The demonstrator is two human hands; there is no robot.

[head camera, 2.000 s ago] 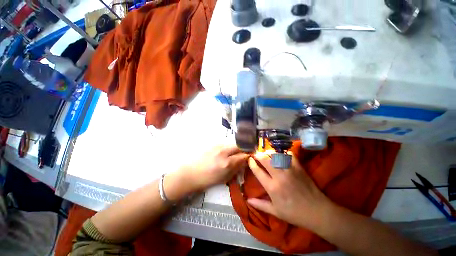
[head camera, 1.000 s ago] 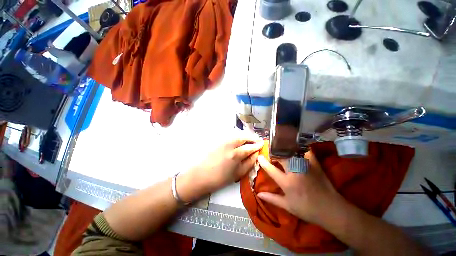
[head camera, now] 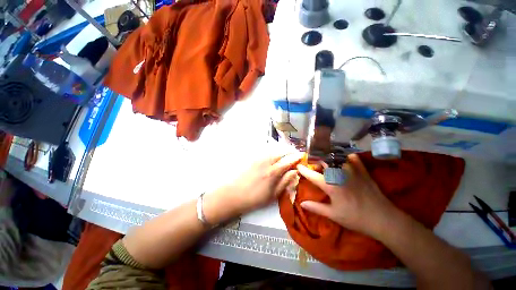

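A rust-orange garment piece lies under the head of the white sewing machine, with a narrow pale strip along its left edge. My left hand pinches the cloth edge with its fingertips just left of the needle area. My right hand rests on the cloth, its thumb and index finger near the left fingertips. The cloth glows yellow-orange by the needle. The needle and presser foot are hidden behind the metal guard and the fingers.
A gathered rust-orange garment pile lies left of the machine. Snips lie at the right. A printed ruler runs along the front edge. A clear bottle and grey motor box stand far left. A person's sleeve shows lower left.
The view has shifted, so the machine head appears further right than two seconds ago. The cloth beneath my right hand has changed its folds slightly. Both hands stay on the cloth by the needle.
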